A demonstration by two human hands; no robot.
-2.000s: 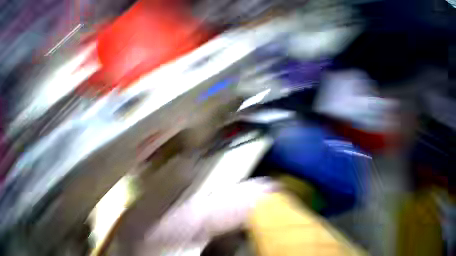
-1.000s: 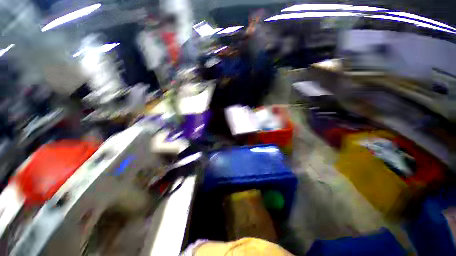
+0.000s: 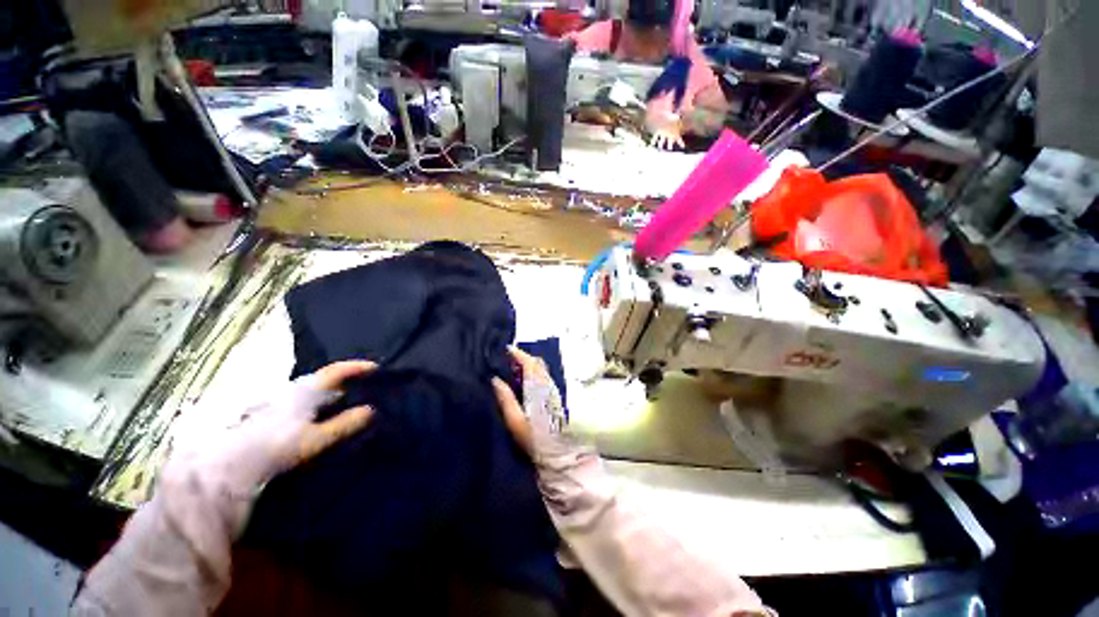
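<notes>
A dark navy garment point(image 3: 416, 313) lies in a heap on the pale table left of the sewing machine and hangs over the front edge. My left hand point(image 3: 328, 410) rests on its left part, thumb and fingers apart. My right hand point(image 3: 518, 395) is at its right edge, fingers bent against the cloth; whether they pinch it is unclear. The white sewing machine point(image 3: 771, 350) stands to the right, with a lit spot under its needle end. No cloth shows under the needle.
Scissors point(image 3: 886, 506) lie at the bed's right end, near white strips point(image 3: 961, 515). A pink cone point(image 3: 699, 195) and a red-orange bag point(image 3: 850, 223) are by the machine head. Another machine point(image 3: 66, 259) stands at left. A person in pink point(image 3: 693, 90) sits beyond the brown board.
The view has swung from the blurred right side back to the table. Both hands and the dark garment now show; they were not visible in the blurred earlier frames.
</notes>
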